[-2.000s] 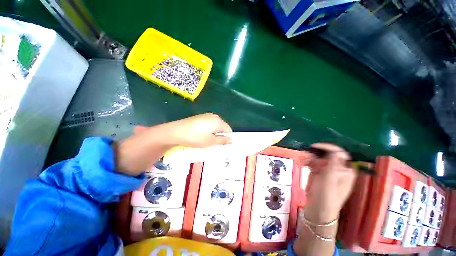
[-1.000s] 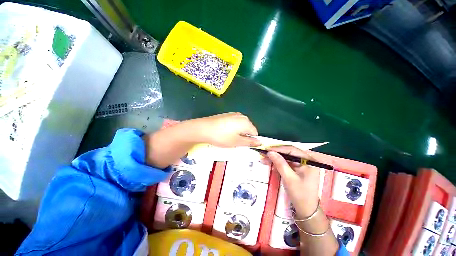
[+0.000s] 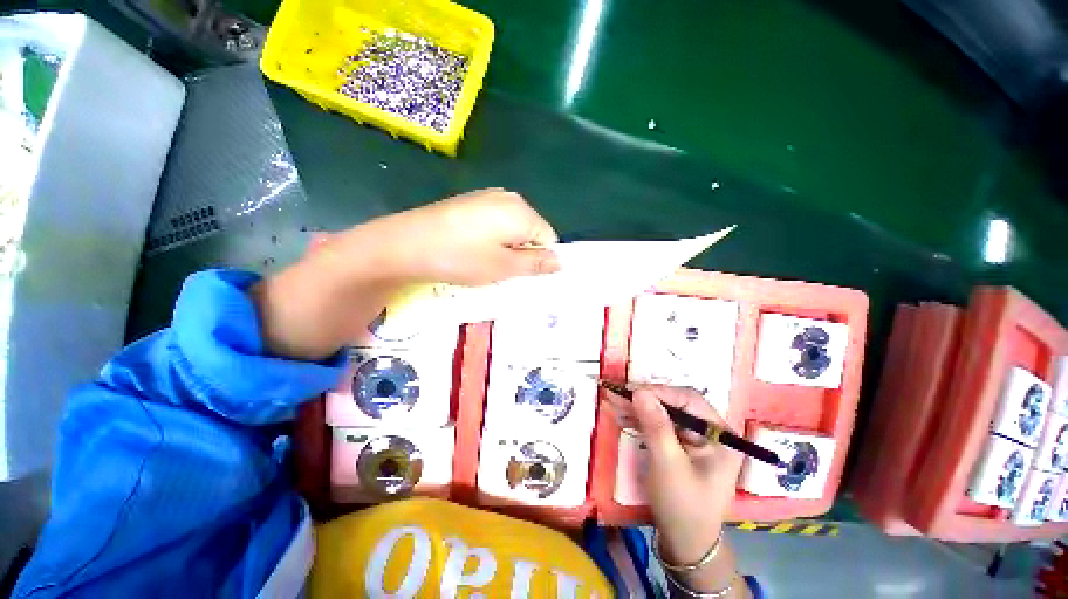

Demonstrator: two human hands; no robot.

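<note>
My left hand (image 3: pixel 486 240) is shut on a white paper strip (image 3: pixel 586 272) with a yellowish edge, held over the top of the pink foam tray (image 3: pixel 810 410). My right hand (image 3: pixel 685 462) holds dark tweezers (image 3: pixel 728 438) like a pencil, with the tips pointing left near a white housing (image 3: pixel 546 393) in the tray's second column. Other white housings with round metallic middles sit in the tray pockets. The strip and my hands hide parts of several housings. A small piece at the tweezer tips cannot be made out.
A yellow bin (image 3: pixel 387 73) of small metal parts stands at the upper left on the green mat (image 3: pixel 703 100). A white foam box (image 3: pixel 100 199) is at the left edge, with a clear plastic sheet (image 3: pixel 228 152) beside it. More pink trays (image 3: pixel 925 410) stand at the right.
My right hand with the tweezers has moved from the strip down to the housings in the second column. My left hand still holds the strip. The camera view has shifted.
</note>
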